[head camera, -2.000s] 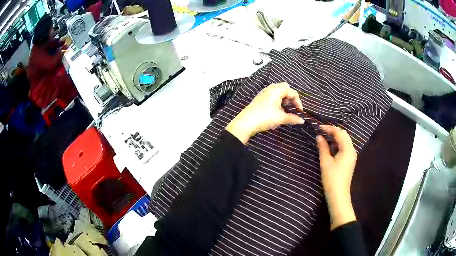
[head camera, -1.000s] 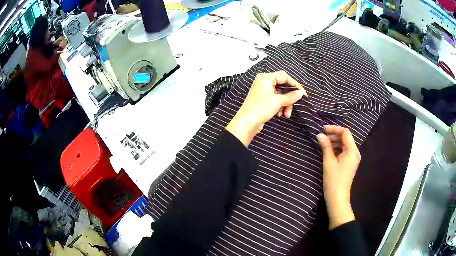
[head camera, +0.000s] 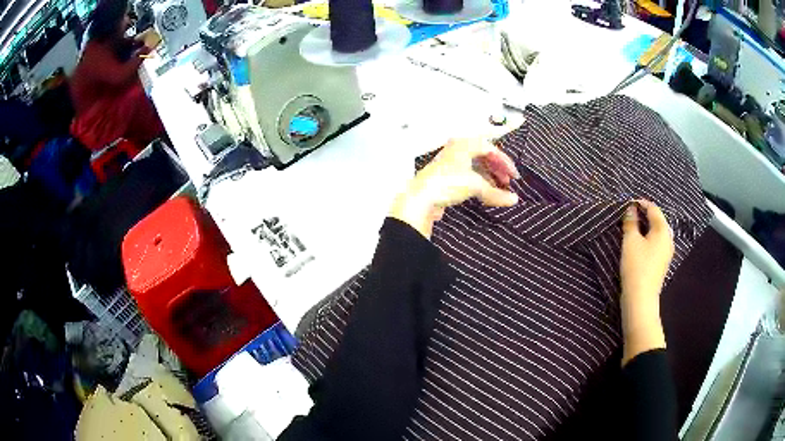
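A dark garment with thin white stripes (head camera: 508, 319) is heaped in front of me on the white table. My right hand (head camera: 645, 250) pinches a folded striped edge (head camera: 572, 222) at its right end. My left hand (head camera: 460, 179) is over the left end of that edge, thumb and fingers curled with a gap between them. Whether its fingers hold cloth is hidden. Plain dark cloth (head camera: 707, 284) lies under the heap at the right.
A grey-beige sewing machine (head camera: 297, 86) stands at the upper left, beside a dark thread cone (head camera: 353, 24). A red stool (head camera: 185, 276) and a blue basket with white material (head camera: 262, 392) are at the left. A person in red (head camera: 108, 86) is far left.
My right hand has moved right and up with the striped edge, which is now stretched out as a fold. My left hand's fingers have parted. The view has shifted, so the table things appear further right.
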